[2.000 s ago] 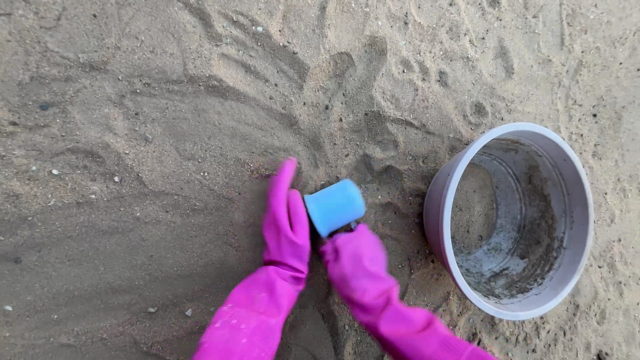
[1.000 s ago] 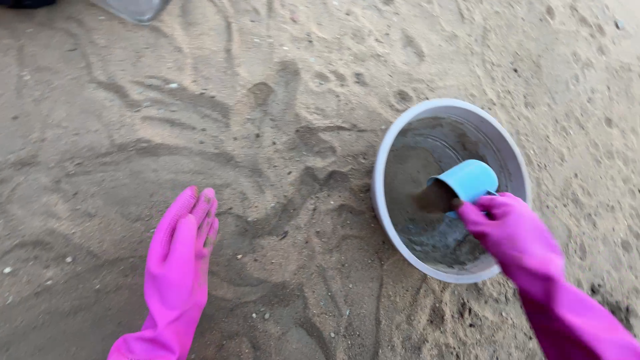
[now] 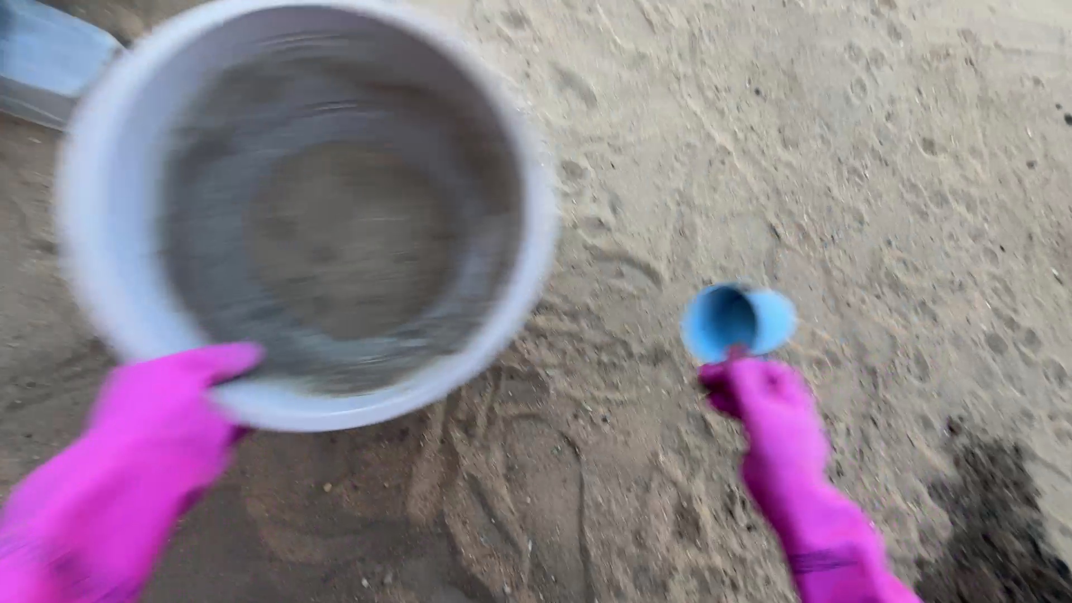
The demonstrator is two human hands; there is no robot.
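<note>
My left hand (image 3: 172, 394), in a long pink rubber glove, grips the near left rim of a pale round plastic tub (image 3: 536, 218). Its inner wall is smeared with grey-brown muck, and sandy material shows at the bottom. The tub is blurred. My right hand (image 3: 766, 394), gloved the same way, holds a light blue plastic mug (image 3: 775, 321) by its handle, to the right of the tub. The mug lies tilted over the sand with its mouth partly facing me; its inside looks dark, and I cannot tell whether anything is in it.
Sandy ground (image 3: 636, 469) with ridges and finger-like furrows spreads under everything. A dark wet-looking patch (image 3: 997, 511) lies at the lower right. At the upper left, part of a translucent bluish container (image 3: 50, 59) stands beside the tub.
My left hand, free and off the tub before, now grips its rim, and the tub has moved left. My right hand has brought the mug out of the tub. The view has shifted.
</note>
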